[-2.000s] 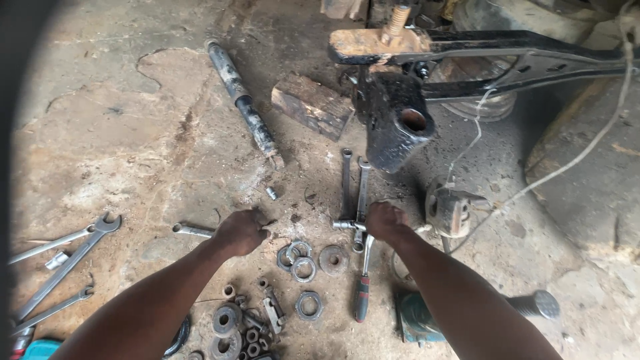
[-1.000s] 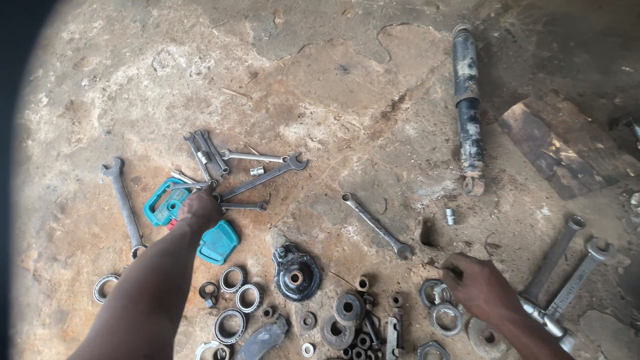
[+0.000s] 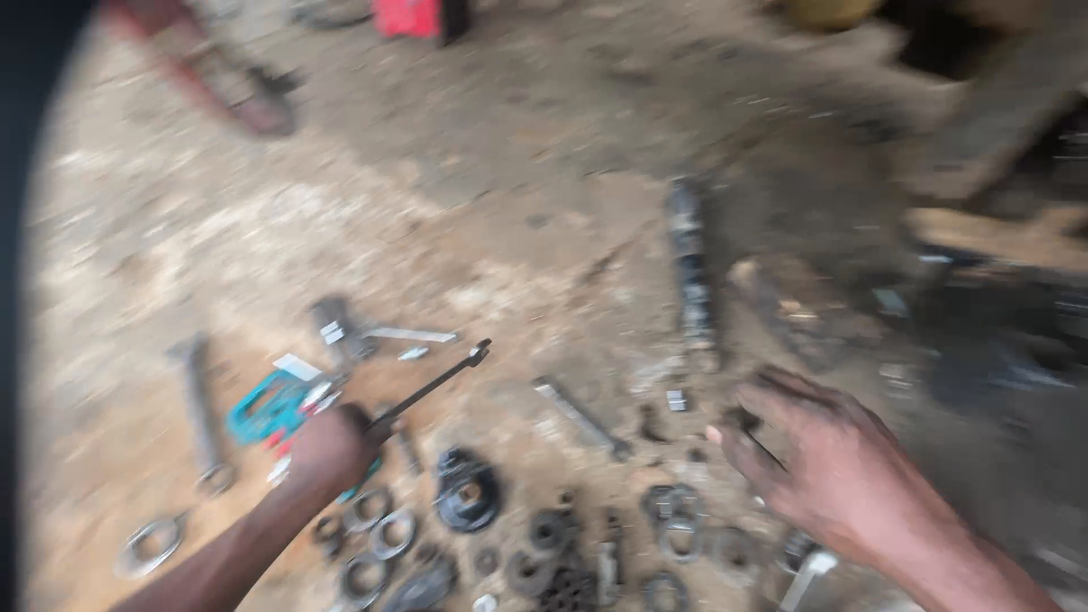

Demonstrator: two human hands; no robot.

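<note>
The frame is blurred. My left hand is closed around a dark wrench, whose far end points up and to the right. Under and beside that hand lie a teal plastic tool holder and other metal tools. My right hand hangs over the floor at the right with its fingers apart, holding nothing that shows. Left of it are a small socket and a combination wrench. Bearing rings and a black round metal part lie below, between the hands.
A shock absorber lies on the concrete floor beyond my right hand, with a wooden block beside it. Another large wrench is at the left. Washers and nuts are piled near the bottom. A red object stands far off.
My left hand, earlier at the teal holder, now has a wrench raised in it. The right hand has moved away from the rings, its fingers spread. The view has shifted upward.
</note>
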